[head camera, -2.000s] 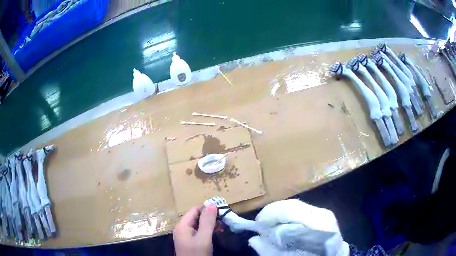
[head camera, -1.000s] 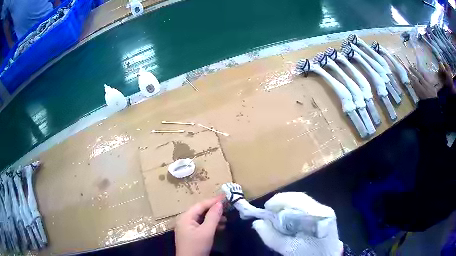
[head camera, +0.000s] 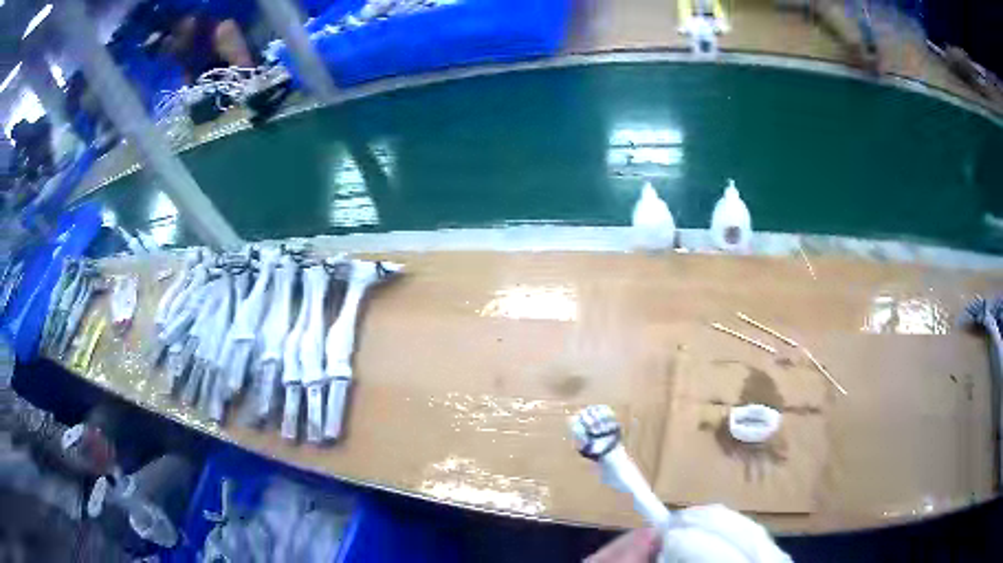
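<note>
A white moulded leg (head camera: 629, 484) is held up over the bench's front edge, its toed foot pointing up and left with dark bands across it. My right hand (head camera: 720, 537), in a white knitted glove, is closed around its lower part and cut off by the bottom edge. My bare left hand (head camera: 627, 547) is beside the glove, mostly cut off; its fingers are hidden, so its grip cannot be told. A white oval dish (head camera: 756, 422) sits on the stained cardboard mat (head camera: 687, 484), with pale thin sticks (head camera: 745, 338) behind it.
Several legs (head camera: 342, 341) lie side by side on the left of the bench. Two white cone-tipped bottles (head camera: 652, 218) stand at the green belt's (head camera: 495, 143) near edge. Blue crates (head camera: 440, 39) are across the belt and below the bench. A person's blurred hand (head camera: 94, 449) shows at lower left.
The view has swung left, bringing the left group of legs towards the middle. The held leg now points up and left, and my left hand has moved from its toes to low beside the glove.
</note>
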